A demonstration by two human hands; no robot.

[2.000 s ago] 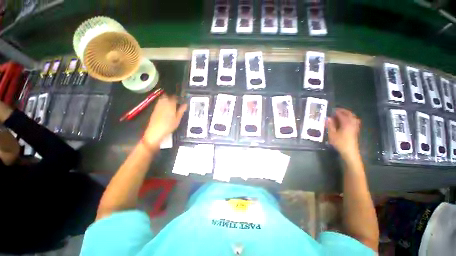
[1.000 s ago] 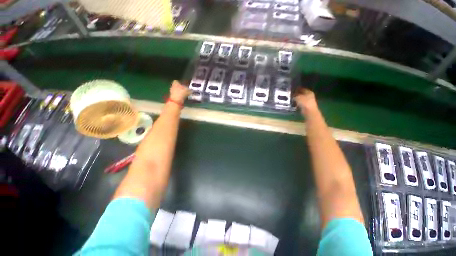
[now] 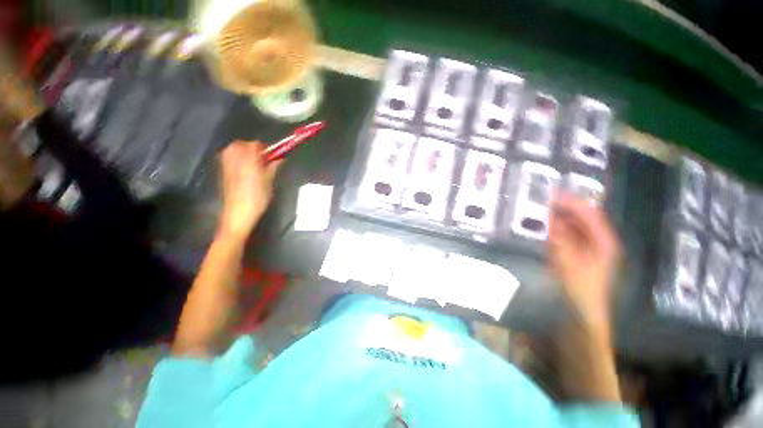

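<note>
A clear blister tray [image 3: 355,185] with two rows of keypad phones, mostly showing white-rimmed backs [image 3: 479,191], lies on the bench mat in front of me. My left hand [image 3: 244,185] is left of the tray, its fingers at the near end of a red pen [image 3: 297,140]; whether it grips the pen is unclear. My right hand [image 3: 587,251] is blurred, its fingers over the lower end of the near-right phone [image 3: 584,185]; its grip is unclear. White slips [image 3: 418,272] lie along the near edge, and one separate slip [image 3: 314,207] lies left of the tray.
A small fan [image 3: 263,46] with its pale base [image 3: 290,98] stands at upper left. Another phone tray [image 3: 667,292] is at right, and one more tray [image 3: 180,138] is at left beside a person's dark sleeve [image 3: 92,192]. The green belt [image 3: 502,29] runs behind.
Both hands were at a phone tray over the belt; now a phone tray lies on the mat. My left hand has come back to the red pen, my right to the near-right phone. The view has shifted.
</note>
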